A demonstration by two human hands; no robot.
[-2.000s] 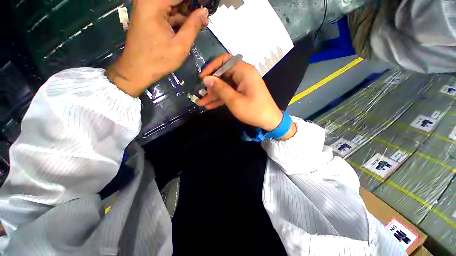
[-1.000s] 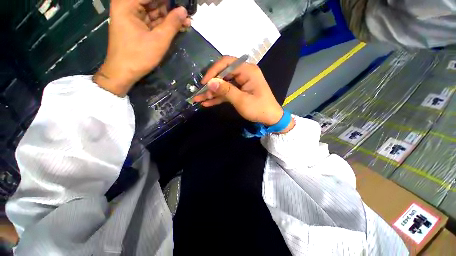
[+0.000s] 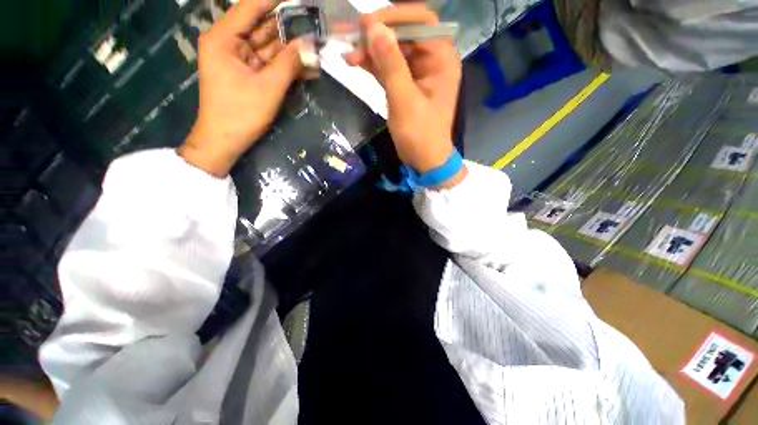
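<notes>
My left hand (image 3: 249, 83) holds a small rounded-square housing (image 3: 301, 25) with a silver rim and dark inside, near the top edge of the view. My right hand (image 3: 414, 87) holds slim grey tweezers (image 3: 424, 31), roughly level, with the tip end at the housing's right side. The tip is blurred, and I cannot tell whether it touches the housing or holds a part. The glossy dark parts tray (image 3: 278, 199) lies below my hands, with a small cream strip (image 3: 338, 163) near its right end. A blue wrist strap (image 3: 439, 172) is on my right wrist.
A white adhesive sheet (image 3: 359, 85) lies partly behind my right hand. Black trays (image 3: 50, 199) lie at the left. Another person's sleeve (image 3: 677, 33) is at the upper right. Wrapped, labelled cartons (image 3: 706, 241) and a brown box (image 3: 640, 319) stand at the right, beside a yellow floor line (image 3: 553, 120).
My right hand and the tweezers have moved up from the parts tray to the housing. The housing sits lower in view than two seconds ago, with its inside now showing.
</notes>
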